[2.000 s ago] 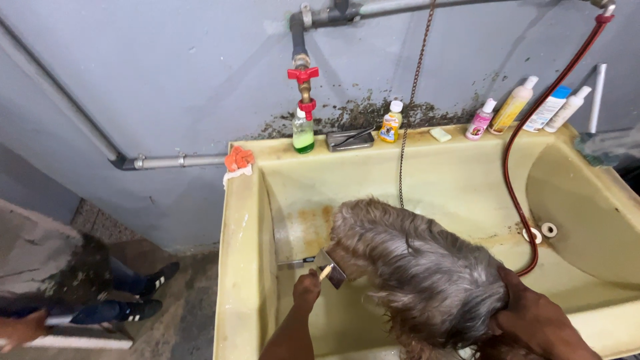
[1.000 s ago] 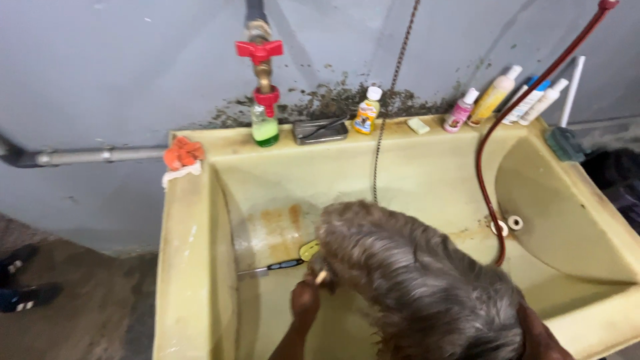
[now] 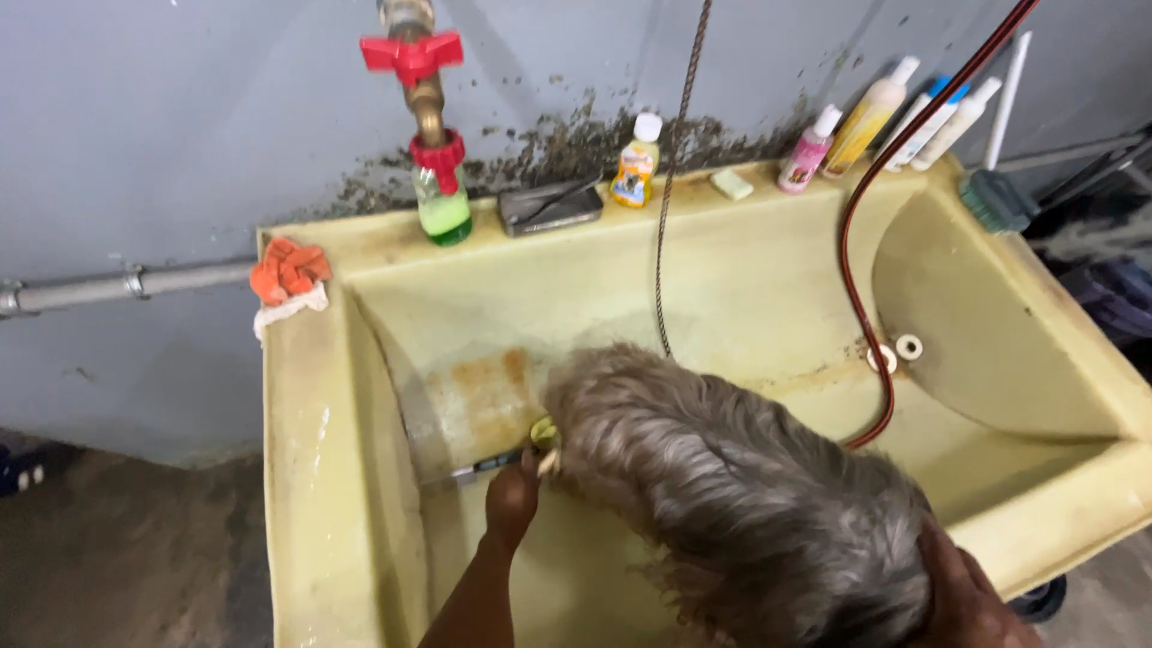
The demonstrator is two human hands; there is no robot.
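A long-haired grey dog (image 3: 729, 486) stands in a pale yellow tub (image 3: 310, 504). My left hand (image 3: 513, 495) is closed on the light handle of a grooming brush (image 3: 547, 463), close to the dog's fur at its far left end; the brush head is hidden. Just behind that hand, a dark-handled tool (image 3: 495, 462) and a round yellow thing (image 3: 544, 432) lie on the tub floor. On the dog's near right end rests my right hand (image 3: 967, 594), its fingers partly hidden by fur and the frame edge.
A chain (image 3: 663, 261) hangs behind the dog, and a red hose (image 3: 846, 234) runs into the tub. Along the back rim stand a green-liquid bottle (image 3: 444, 211), a metal tray (image 3: 551, 207), a yellow bottle (image 3: 635, 166), soap (image 3: 732, 185), several bottles and a scrub brush (image 3: 997, 200). An orange cloth (image 3: 288, 270) lies at the corner.
The brush, whose flat head showed two seconds ago beside the dog, is now mostly hidden at the fur. My right hand stays on the dog. The view has moved closer to the tub.
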